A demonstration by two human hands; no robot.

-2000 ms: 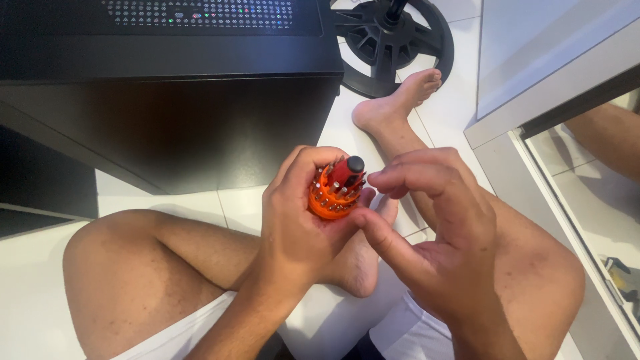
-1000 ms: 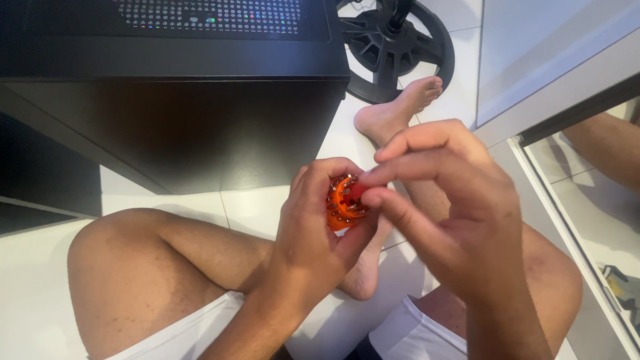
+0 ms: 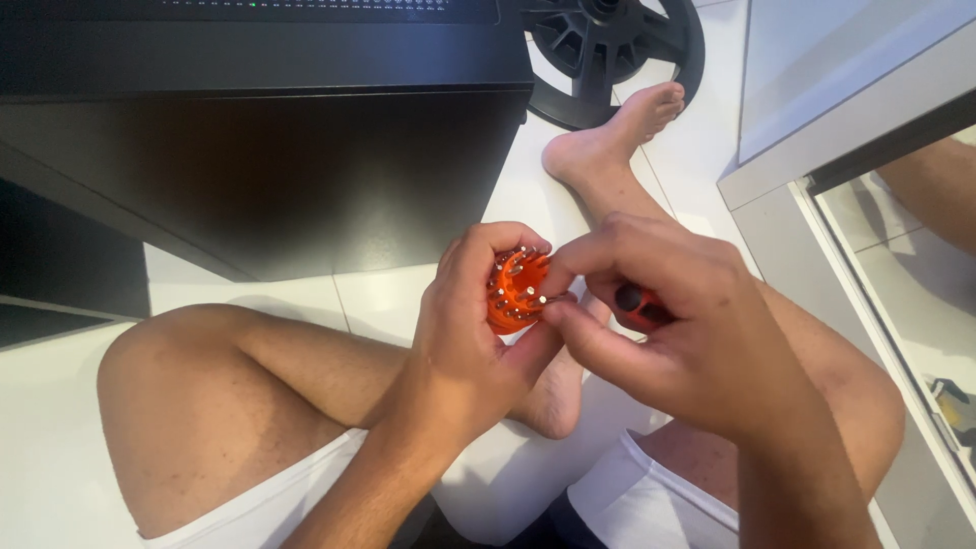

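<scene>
My left hand [image 3: 476, 320] is wrapped around an orange round bit holder [image 3: 502, 314], whose rim carries several metal screwdriver bits standing in slots around a hollow middle. At the holder's right edge, the thumb and forefinger of my right hand [image 3: 656, 320] pinch at one of the bits. A red and black screwdriver handle [image 3: 640, 306] is tucked in the curled fingers of that same hand; its far end is hidden by the palm.
A black computer case [image 3: 305, 168] stands at the upper left. Behind my foot lies a round black base with spokes [image 3: 610, 57]. A white-framed mirror [image 3: 900, 252] is on the right, and my bent legs flank my hands above the white tiled floor.
The red handle, seated in the orange holder two seconds ago, is now out of it and inside my right hand. My right fingers have closed in on the bits at the rim.
</scene>
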